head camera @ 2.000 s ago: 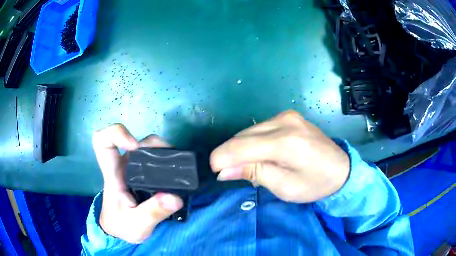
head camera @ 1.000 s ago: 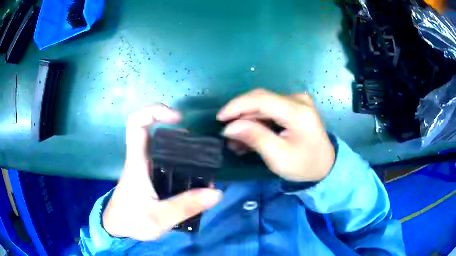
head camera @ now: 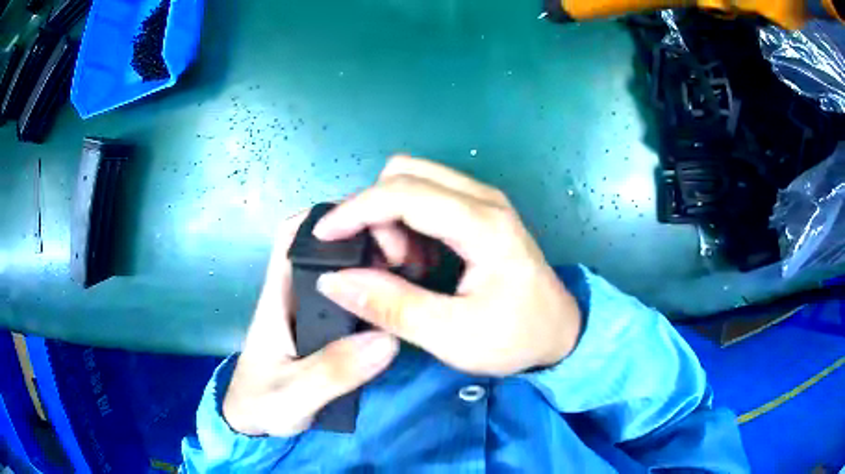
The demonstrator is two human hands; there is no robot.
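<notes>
A black housing (head camera: 324, 315) is held upright in front of the smock, with a wider black end cap (head camera: 331, 252) at its upper end. My left hand (head camera: 296, 361) is closed around the housing from the left, its thumb across the front. My right hand (head camera: 454, 268) reaches over from the right, with its index finger and thumb on the end cap and the housing's upper part. The right hand's other fingers are curled and partly shadowed. The housing's far side is hidden.
The blue bin (head camera: 176, 74) with dark screws is at upper left, near dark housings (head camera: 46, 93). A single housing (head camera: 97, 213) and a thin rod (head camera: 39, 205) lie at left. Black frames (head camera: 695, 176) and a clear bag (head camera: 815, 213) are at right. The orange screwdriver (head camera: 686, 9) is at upper right.
The right hand has moved left onto the housing's upper end. The housing has turned, so its long flat side now shows instead of the cap's wavy face. The orange screwdriver has come into view.
</notes>
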